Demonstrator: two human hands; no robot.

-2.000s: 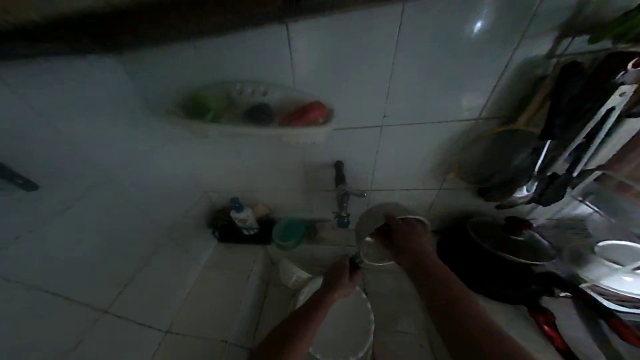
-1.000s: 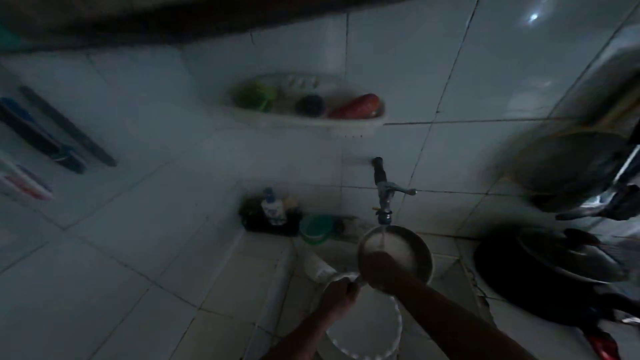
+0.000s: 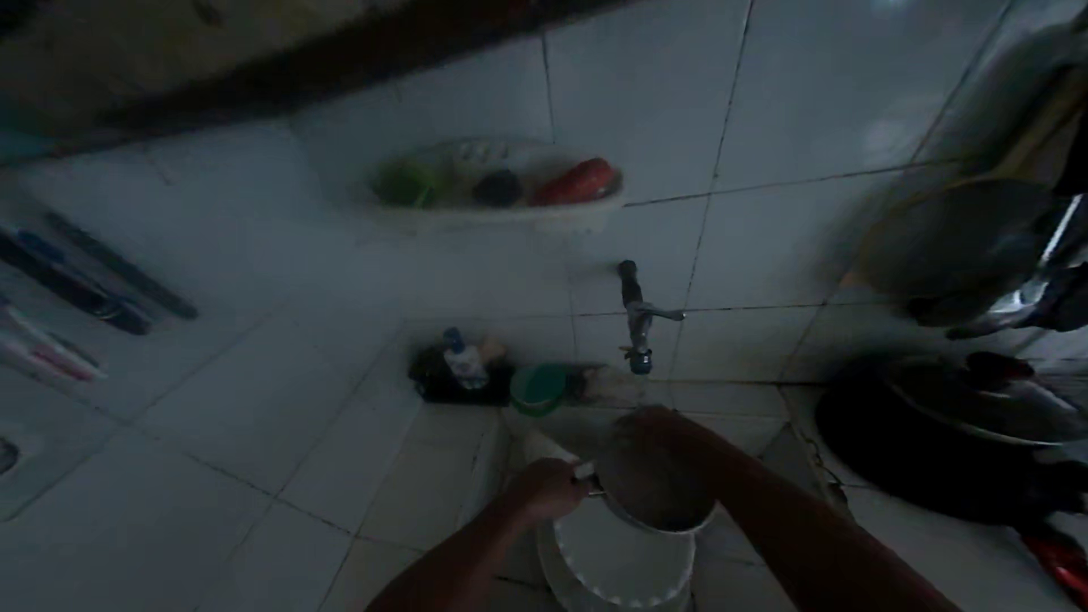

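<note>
A round metal pot (image 3: 650,484) is tipped over a white scallop-rimmed basin (image 3: 625,552). My left hand (image 3: 548,489) is closed around the pot's handle at its left side. My right hand (image 3: 659,429) lies at the pot's upper rim, its fingers partly hidden in the dimness, so whether it grips the rim cannot be told. Above the pot a metal wall tap (image 3: 639,327) sticks out of the tiles. The pot's contents are too dark to make out.
A white wall shelf (image 3: 501,212) holds several scrubbing items. A green tub (image 3: 538,388) and a bottle (image 3: 464,359) stand in the corner. At right sits a dark pan with a glass lid (image 3: 986,399); utensils hang above it. Brushes (image 3: 76,280) are on the left wall.
The pot was under the tap's stream one second ago; now it is lower, over the basin, and tilted. No stream shows from the tap now. Both hands have moved with the pot.
</note>
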